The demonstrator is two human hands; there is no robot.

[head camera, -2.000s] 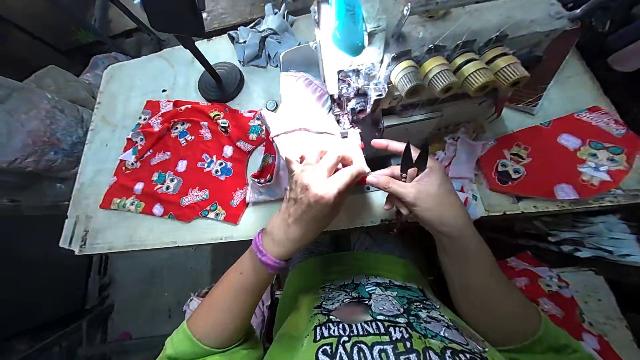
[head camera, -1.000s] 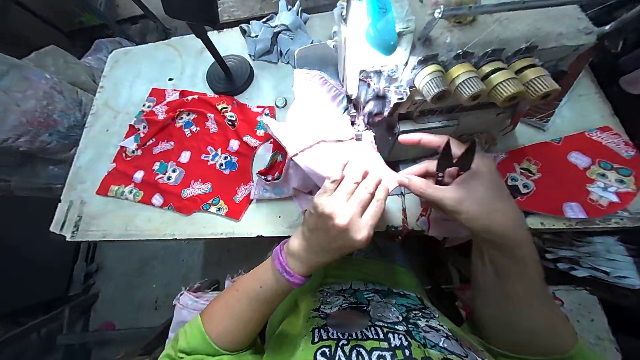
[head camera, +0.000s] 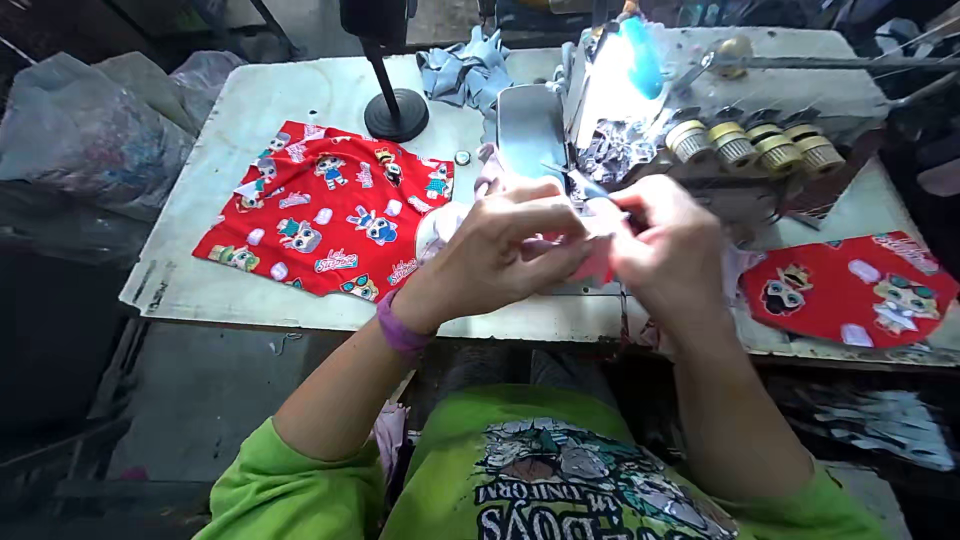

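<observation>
My left hand [head camera: 506, 251] pinches pink fabric [head camera: 596, 259] in front of the lit needle area of a sewing machine [head camera: 619, 150]. Close on its right, my right hand [head camera: 667, 251] is blurred and grips small dark thread snips [head camera: 589, 186], whose blades point up and to the left. Whether its fingers also hold the fabric cannot be told. Left of my hands, a red printed fabric piece [head camera: 337, 217] lies on the white table, with a pale edge running under my left wrist. Another red printed piece [head camera: 847, 289] lies at the right.
A black stand with a round base [head camera: 396, 115] is behind the left red piece, near grey fabric scraps [head camera: 466, 71]. Several yellowish tension dials [head camera: 754, 142] line the machine front. Plastic bags [head camera: 90, 142] lie beyond the left edge of the white table [head camera: 180, 296].
The pale pink fabric spread under the machine head has been drawn toward my hands, baring the grey metal plate. The snips have moved from upright to pointing leftward at the needle area.
</observation>
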